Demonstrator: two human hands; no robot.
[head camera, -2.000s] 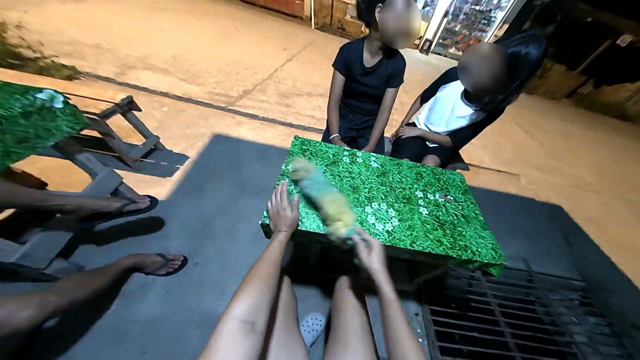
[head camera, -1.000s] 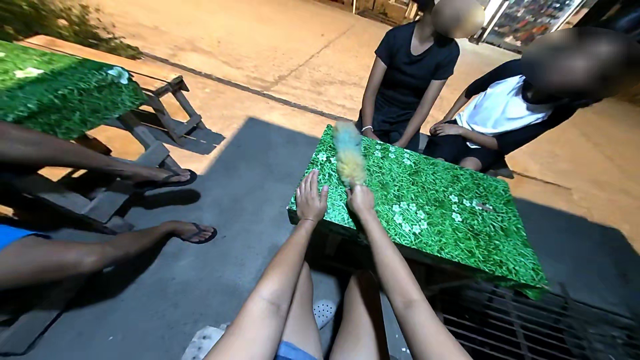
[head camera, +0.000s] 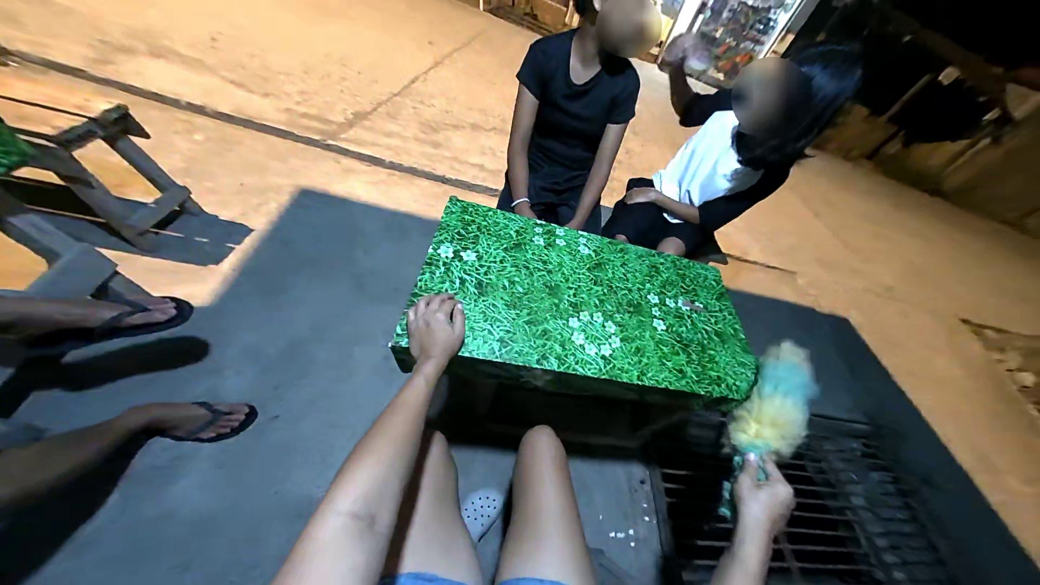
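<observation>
My right hand (head camera: 764, 491) is closed round the handle of a fluffy feather-type duster (head camera: 776, 402) with yellow and blue-green parts. The duster points up and away, just off the right end of a table (head camera: 561, 301) with a green grass-and-flower print cover. Its head looks slightly blurred. My left hand (head camera: 436, 325) lies on the near left corner of the cover, palm down, holding nothing. A small pinkish mark or piece (head camera: 691, 305) shows near the right part of the cover.
Two people sit beyond the table, one in a black shirt (head camera: 573, 106), one in white and black (head camera: 707, 166) with a hand raised. A metal floor grate (head camera: 821, 512) lies at lower right. At left are a wooden bench frame (head camera: 122, 179) and another person's sandaled feet (head camera: 215, 421).
My right hand has swung the duster from over the table's left part to beyond its right end. One seated person has raised a hand. The view has shifted.
</observation>
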